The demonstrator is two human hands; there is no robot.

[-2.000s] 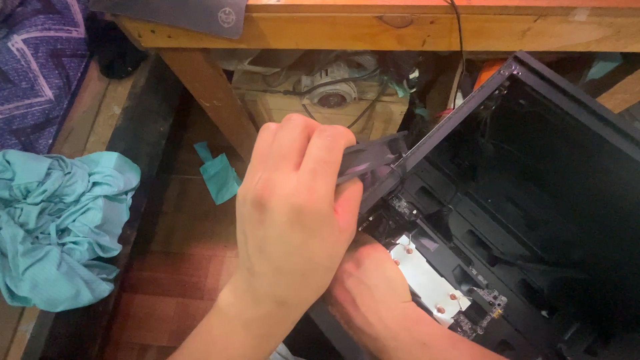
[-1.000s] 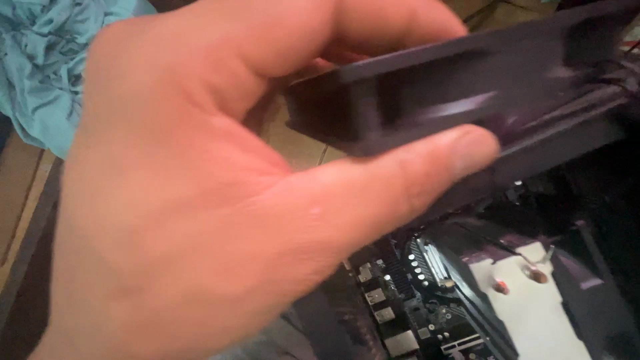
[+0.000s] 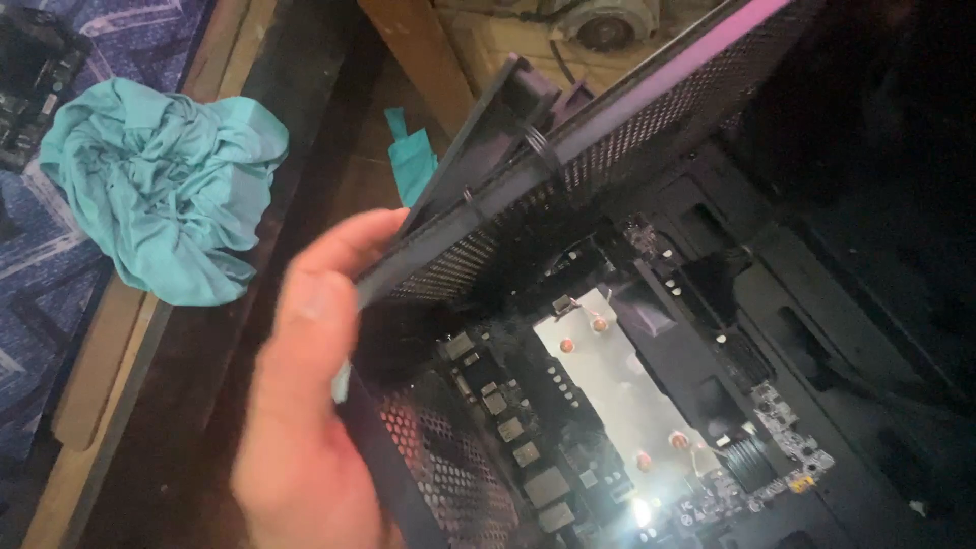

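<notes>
My left hand (image 3: 313,381) grips the corner of a black computer case (image 3: 640,114), thumb on the near side of the frame and fingers around the far side. A dark plastic panel (image 3: 488,137) leans outward along the mesh edge, touching or close to my fingertips. Inside the case lies a motherboard (image 3: 579,457) with metal port housings along its left edge. On it sits a pale metal heatsink plate (image 3: 625,389) with several copper-coloured round ends. A bright light reflects near its lower end. My right hand is out of view.
A crumpled teal cloth (image 3: 168,191) lies on the blue patterned surface and its wooden edge at left, beside a dark circuit board (image 3: 38,76). A teal scrap (image 3: 412,164) is on the floor near a wooden leg (image 3: 427,69). A round device (image 3: 606,30) stands behind.
My left hand has shifted from the dark panel to the case corner. My right hand, low by the case two seconds ago, is now out of view. The view has moved much closer to the case.
</notes>
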